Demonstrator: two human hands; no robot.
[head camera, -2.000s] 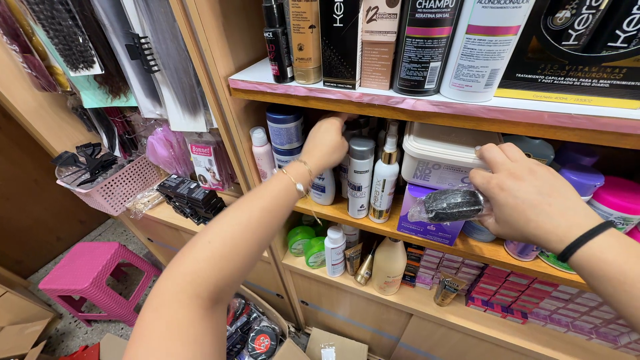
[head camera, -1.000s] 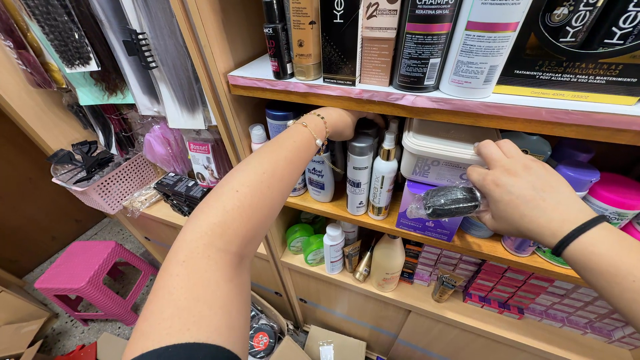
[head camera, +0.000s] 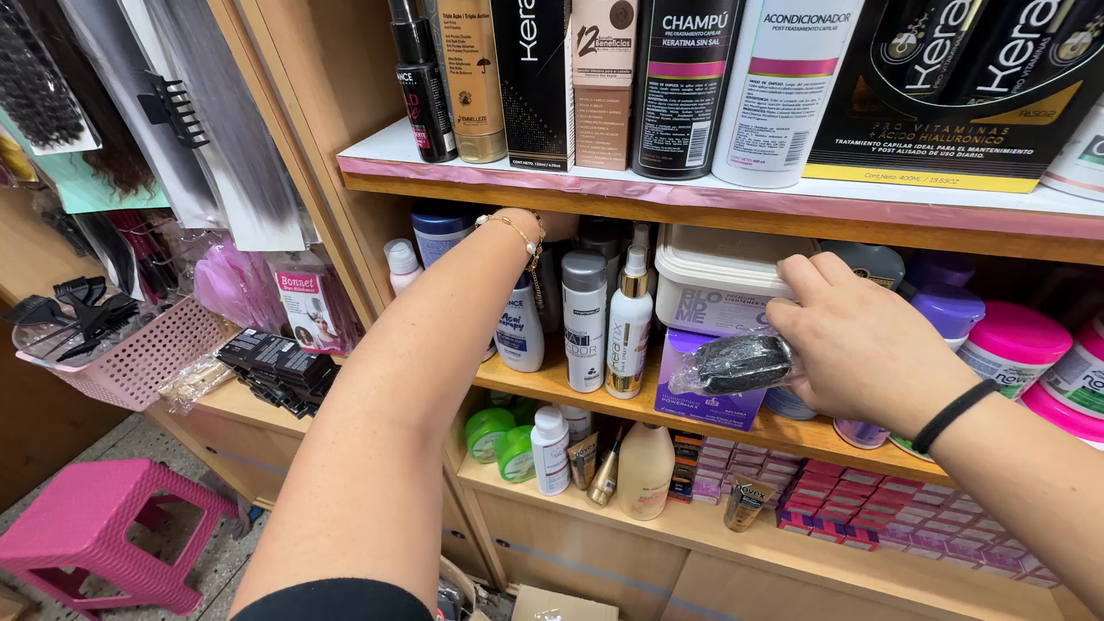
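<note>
My left hand (head camera: 559, 225) reaches deep into the middle shelf, under the upper board; its fingers are hidden. In front of it stand a white bottle with blue writing (head camera: 520, 332), a silver-capped bottle (head camera: 585, 328) and a white spray bottle with a gold collar (head camera: 630, 332). My right hand (head camera: 849, 323) holds a black item in clear plastic wrap (head camera: 743, 363) against its palm side, and its fingertips rest on the rim of a white plastic tub (head camera: 711, 289). The tub sits on a purple box (head camera: 707, 405).
Shampoo bottles and boxes line the upper shelf (head camera: 604, 191). Pink-lidded jars (head camera: 1018, 332) stand at the right. Green containers, bottles and small cartons fill the lower shelf (head camera: 690, 526). A pink basket (head camera: 129, 362) and a pink plastic stool (head camera: 95, 526) are at the left.
My left hand has gone deeper into the shelf, and its fingers have passed out of sight. My right hand stays at the tub with the wrapped black item.
</note>
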